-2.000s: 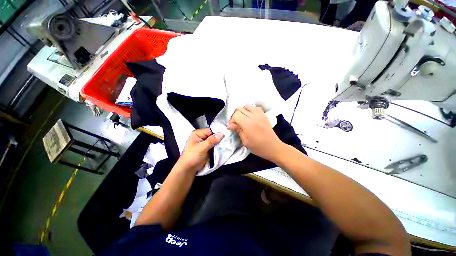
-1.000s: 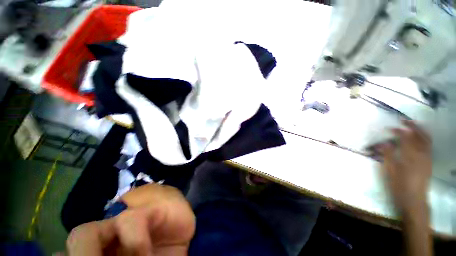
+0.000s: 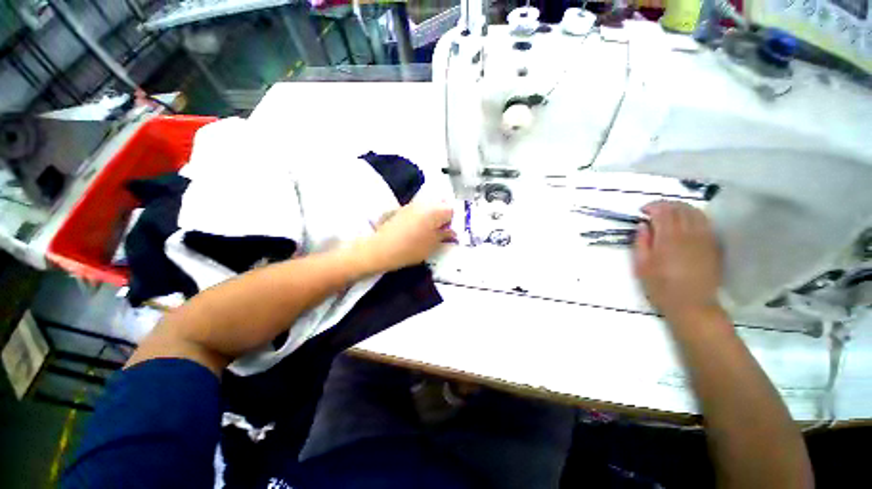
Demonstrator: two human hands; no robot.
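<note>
The black-and-white garment (image 3: 335,196) lies bunched on the left of the white machine table. My left hand (image 3: 413,237) reaches over it, fingers curled near the needle area; whether they pinch the thread is too small to tell. A purple-blue thread (image 3: 468,222) hangs just right of these fingertips. My right hand (image 3: 681,256) is palm down right of the needle, its fingertips on the silver thread snips (image 3: 610,236), whose blades point left. Thin tweezers (image 3: 604,213) lie just behind the snips, their right end by my fingers.
The white sewing machine head (image 3: 545,105) and its arm stand behind and right of my hands. A red basket (image 3: 105,201) is at the left. The table's wood edge (image 3: 535,387) runs in front of me. White scraps (image 3: 249,430) lie on dark cloth below it.
The view has swung right. My left hand has come up from near the lap to the needle area. My right hand has brought the snips up beside the tweezers.
</note>
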